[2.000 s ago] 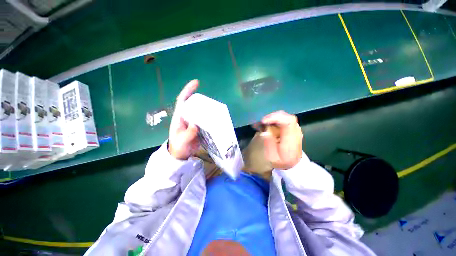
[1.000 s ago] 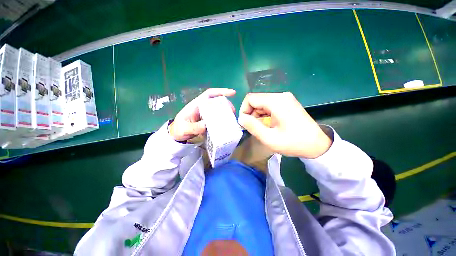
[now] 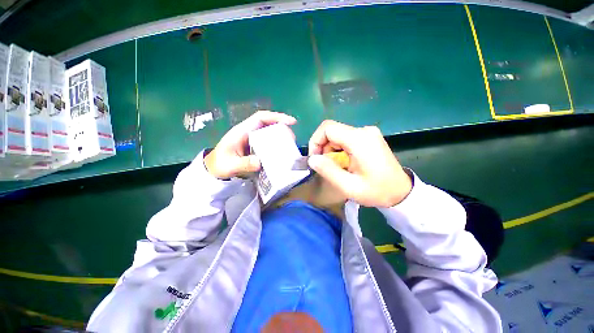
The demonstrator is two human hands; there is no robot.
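Note:
A white printed carton [image 3: 277, 156] is held in front of my chest, tilted, with dark print on its lower left face. My left hand [image 3: 242, 148] grips it from the left, fingers over the top end and thumb on the side. My right hand [image 3: 358, 162] is at the carton's right edge, thumb and index finger pinched at a small pale flap [image 3: 301, 164]. A yellow-orange tool [image 3: 339, 159] shows partly inside the right fist; the rest of it is hidden.
Several white cartons [image 3: 39, 104] stand upright in a row at the left of the green bench [image 3: 404, 71]. A yellow-taped rectangle with a small white item [image 3: 537, 109] is at the right. A round black stool [image 3: 480, 227] stands on the floor, partly behind the right sleeve.
Since two seconds ago, my right hand has come in to the carton's right edge. The carton has turned in my left hand. A pale flap now shows at my right fingertips.

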